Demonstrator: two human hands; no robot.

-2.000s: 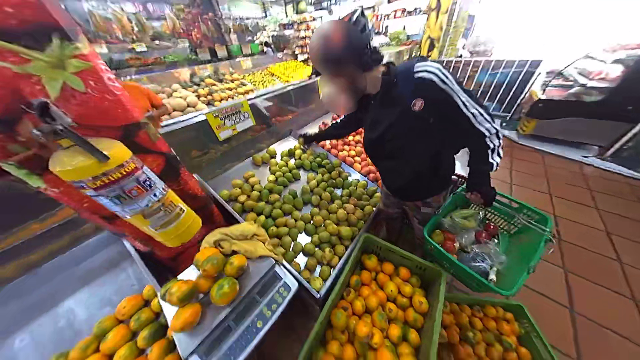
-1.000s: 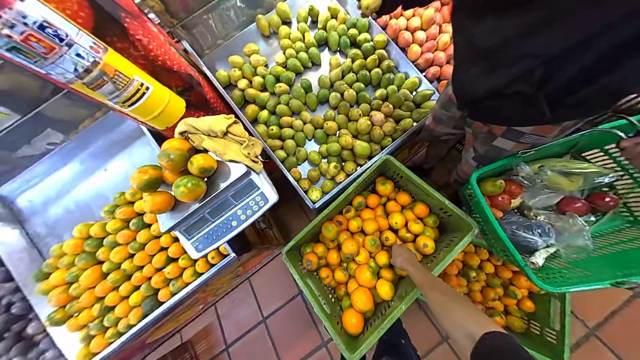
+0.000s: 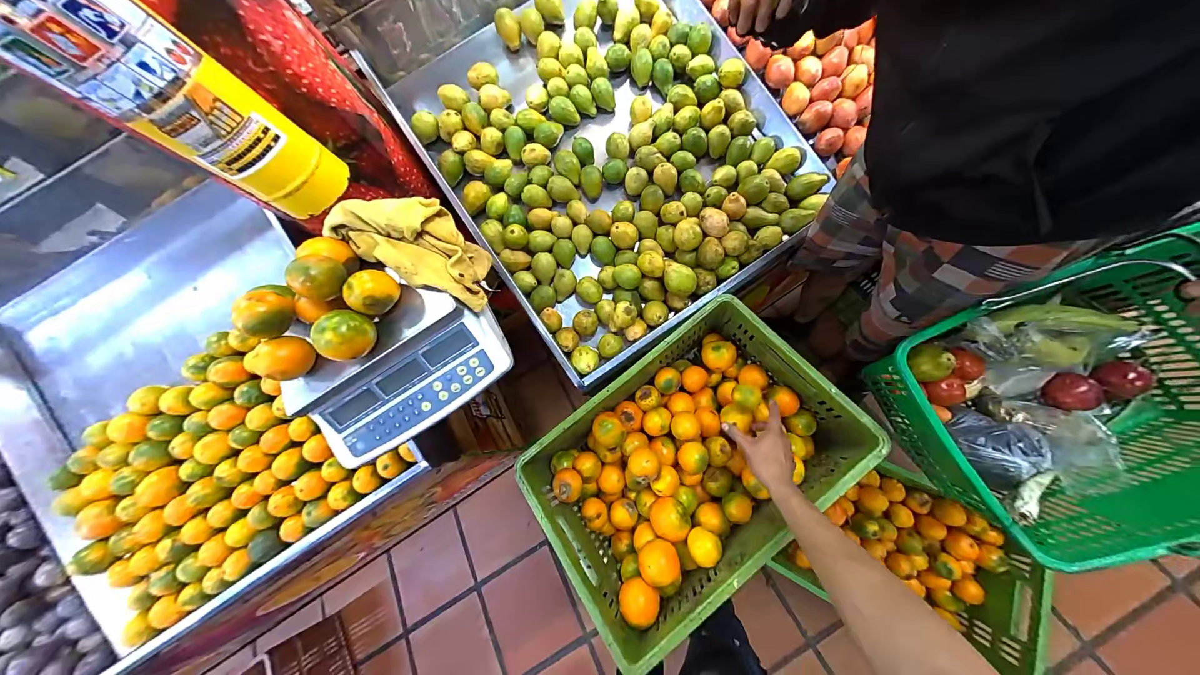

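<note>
My right hand (image 3: 764, 448) reaches into a green plastic crate (image 3: 574, 553) of orange and greenish round fruit, its fingers spread over an orange fruit (image 3: 786, 401) and its neighbours at the right side of the heap. Whether the fingers grip one cannot be told. Larger orange fruit (image 3: 639, 602) lie at the crate's near end. My left hand is not in view. Left of the crate stands a digital scale (image 3: 403, 394) with several large orange-green fruit (image 3: 265, 312) on its plate and a yellow cloth (image 3: 412, 244) by them.
A metal tray of green fruit (image 3: 581, 183) lies beyond the crate. At left, orange fruit (image 3: 197, 478) fill another metal display. A second green crate (image 3: 1017, 600) of fruit stands lower right. A person in black (image 3: 1022, 112) stands close at right, beside a green shopping basket (image 3: 1059, 553) with bagged produce.
Two seconds ago neither of my hands showed; a second ago my right hand was over the crate, and it is still there. The view has turned down toward the crate.
</note>
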